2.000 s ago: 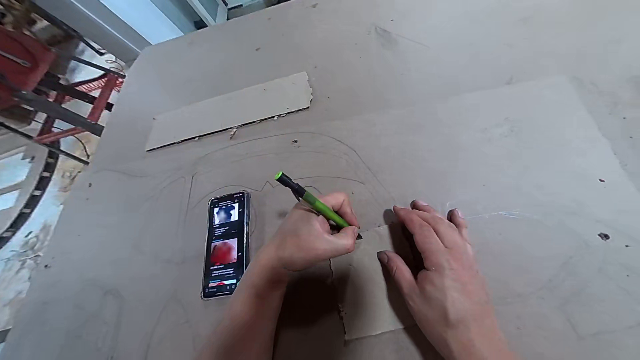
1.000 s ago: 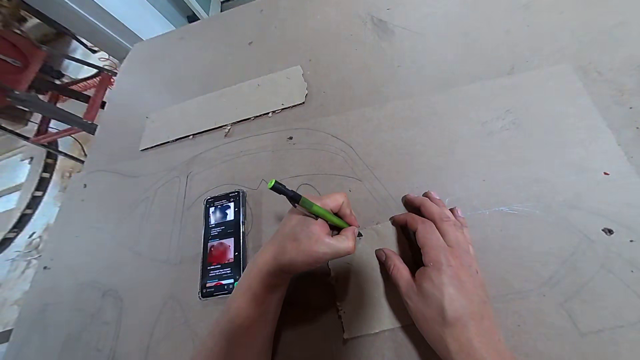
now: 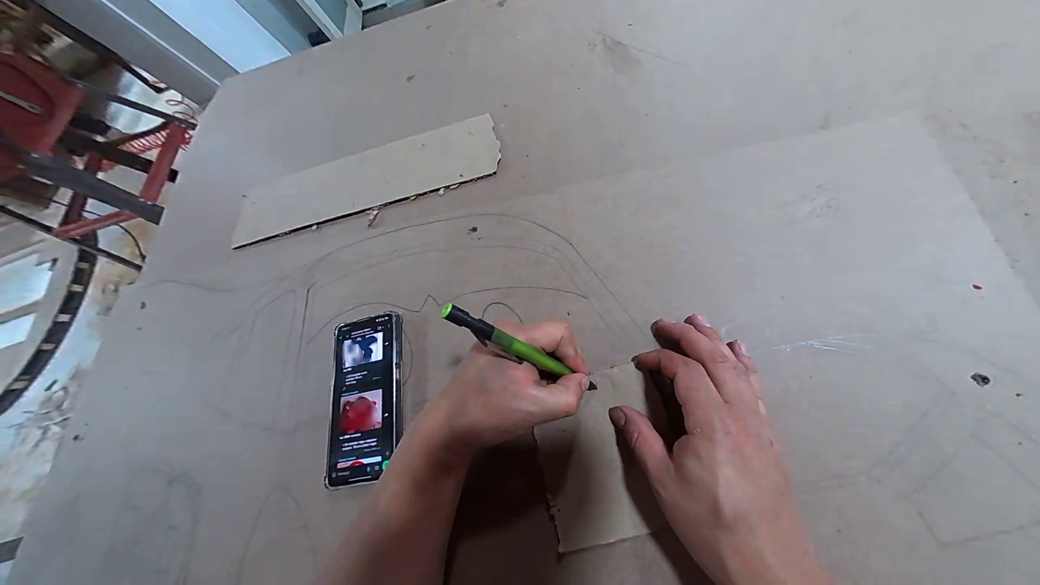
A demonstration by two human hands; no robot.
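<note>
My left hand (image 3: 520, 382) grips a green and black marking pencil (image 3: 520, 349), its dark tip down at the upper edge of a small piece of thin board (image 3: 581, 496). My right hand (image 3: 707, 406) rests with spread fingers on the right part of that piece, and some fingertips reach past it onto the large sheet beneath. Beside my left wrist a smartphone in a clear case (image 3: 363, 402) lies face up with its screen lit. Curved pencil lines, partly hidden by my hands and the phone, run over the sheet (image 3: 691, 227).
A long strip of board with rough edges (image 3: 374, 179) lies farther back on the sheet, small torn bits along its near side. Off the left edge of the work surface stands a red and black metal frame (image 3: 162, 171). White panels (image 3: 236, 32) are behind the far left corner.
</note>
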